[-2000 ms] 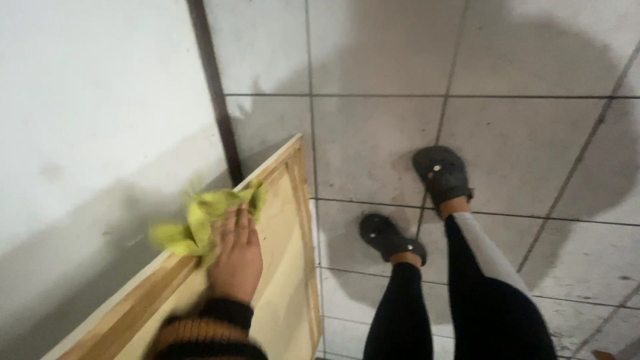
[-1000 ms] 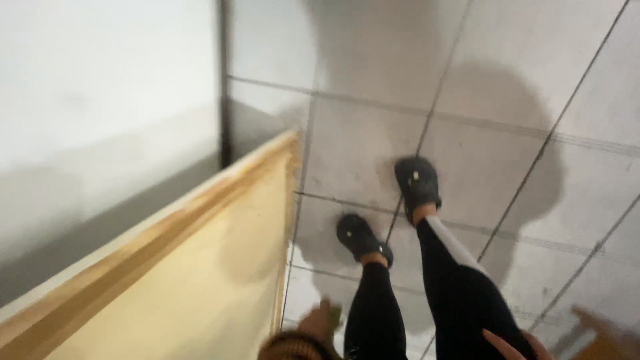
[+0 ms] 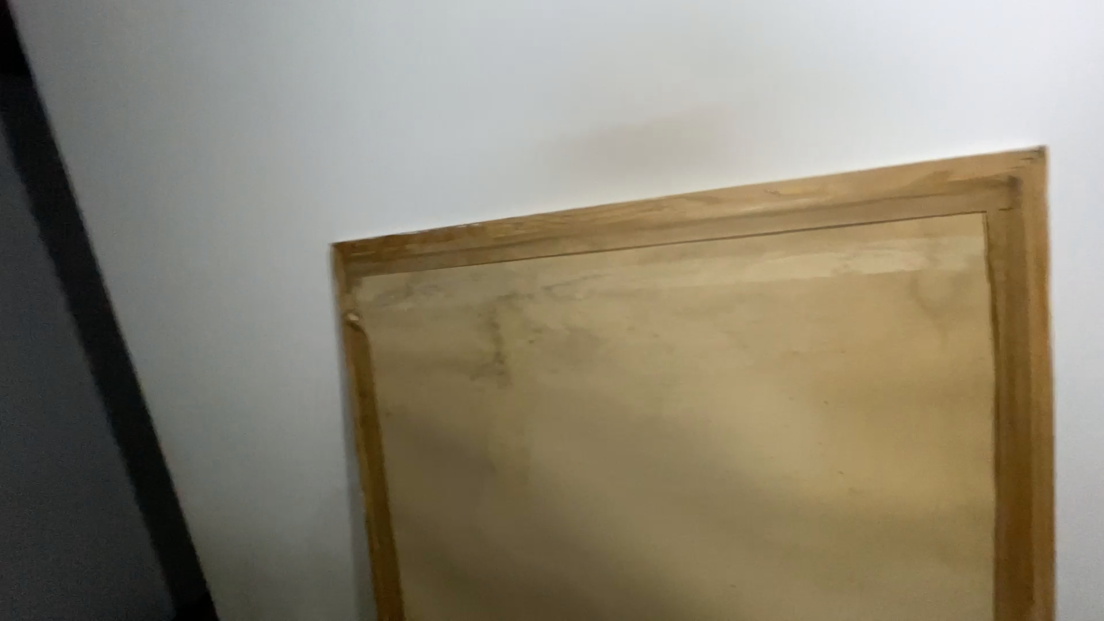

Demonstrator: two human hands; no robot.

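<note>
Neither my left hand nor my right hand shows in the head view. A large flat panel (image 3: 690, 388) with a wooden frame (image 3: 690, 207) fills the lower right and middle, leaning or standing close against a white wall (image 3: 431, 112). Its pale yellowish face carries darker smudges and streaks near the upper left. The frame's top edge slopes up toward the right. The panel's lower part is cut off by the bottom of the view.
A dark vertical strip (image 3: 95, 310) runs slanting down the left side of the white wall. Beyond it lies a dim grey surface (image 3: 52, 448). A faint shadow falls on the wall above the panel.
The view has swung from the floor and feet up to the wall and panel. A hand with a yellow-green cloth was on the panel's edge two seconds ago; no hand shows now.
</note>
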